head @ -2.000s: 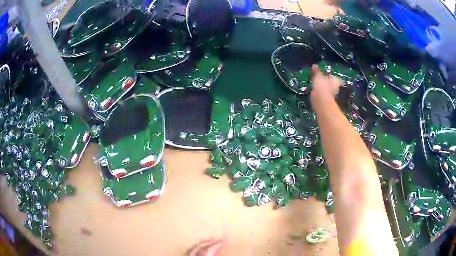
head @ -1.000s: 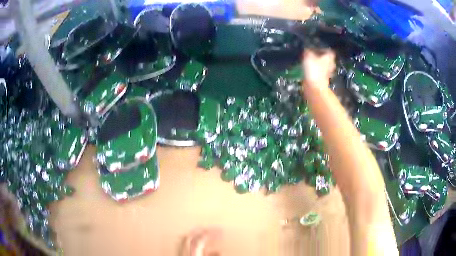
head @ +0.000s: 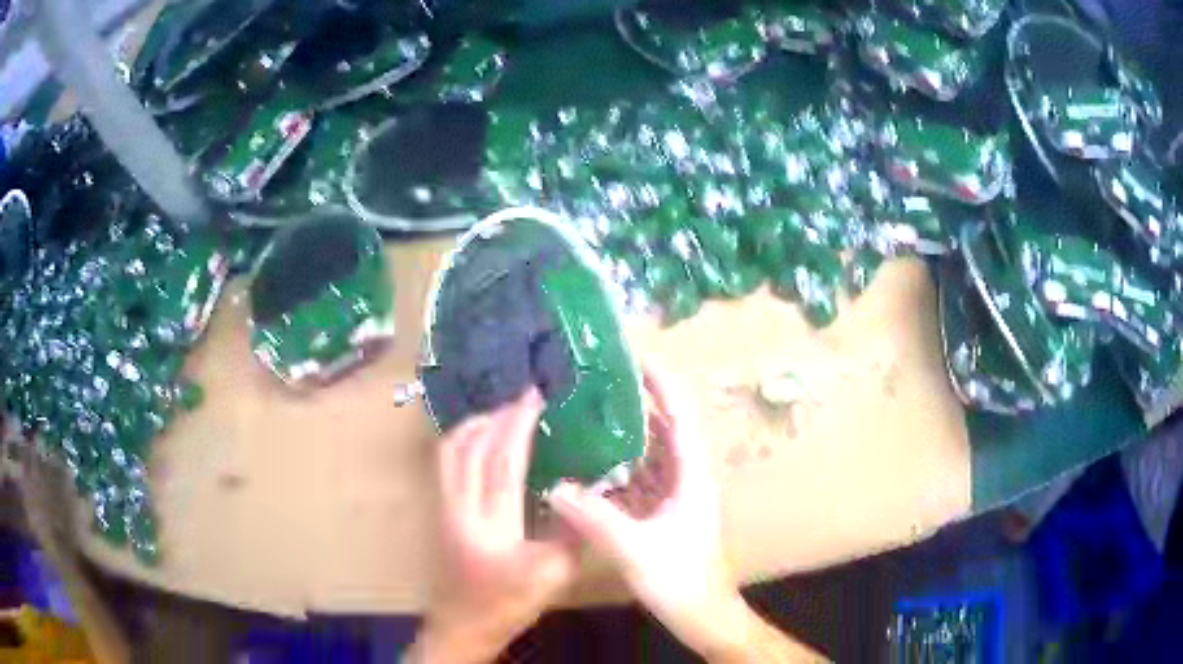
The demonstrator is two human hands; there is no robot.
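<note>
A green car body shell (head: 590, 376) with a bright silver edge and a large dark area is held upright in front of me, over the tan board. My left hand (head: 500, 499) holds its lower left, fingers on the dark area. My right hand (head: 655, 506) holds its lower right end, fingers curled around the side and thumb at the bottom edge. Whether the fingertips also hold a small part cannot be told. A small pale dish (head: 782, 387) lies on the board to the right, with spots around it.
Small green-and-chrome parts lie heaped beyond the shell (head: 727, 195) and at the left (head: 91, 337). Another shell (head: 321, 298) lies on the tan board (head: 324, 506). More shells overlap at the back and right (head: 1090, 110). A blue bin (head: 954, 629) shows below the table edge. A grey bar crosses upper left.
My right hand has come back from the far shells. A shell is now held in both hands near me. My left hand has come further into view. The view has tilted down.
</note>
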